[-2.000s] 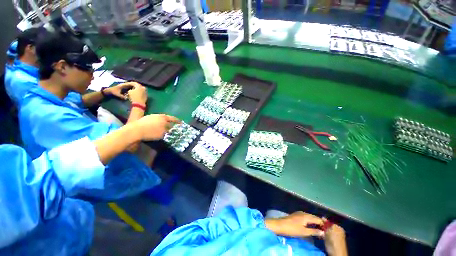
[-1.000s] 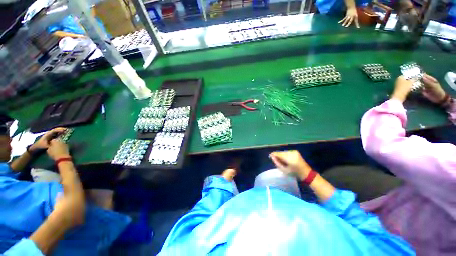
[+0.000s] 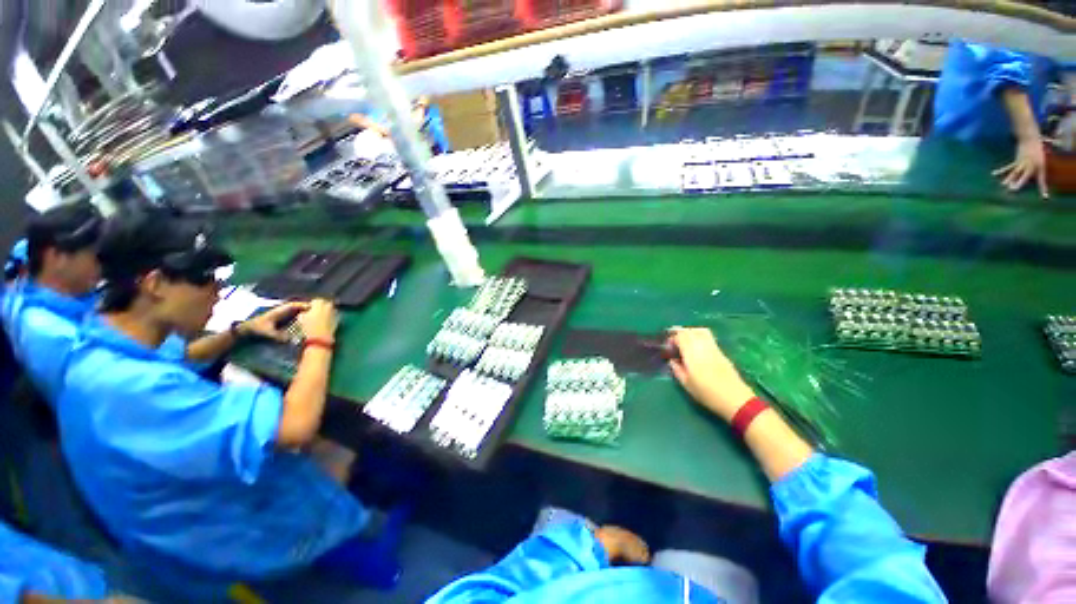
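Note:
My right hand (image 3: 706,368), with a red wristband, is over the right end of a dark mat (image 3: 614,350). Its fingertips are bent down there, and whether they grip anything is unclear. The red-handled cutters are not visible. A loose heap of green wires (image 3: 796,375) lies right of the hand. A stack of board panels (image 3: 584,401) stands left of it, at the bench's front. My left hand (image 3: 622,545) is low, below the bench edge, partly hidden by the sleeve; what it holds cannot be seen.
A black tray (image 3: 549,283) holds several board panels, with one panel (image 3: 405,398) at its front left corner. More panels (image 3: 903,321) lie at right. A wrapped post (image 3: 454,250) stands behind the tray. A person in blue (image 3: 195,413) sits at left; a pink sleeve (image 3: 1038,531) shows at right.
My right hand has moved from below the bench edge up to the mat, where the cutters lay in view before. The view has shifted. A hand reaching to the tray two seconds ago is gone.

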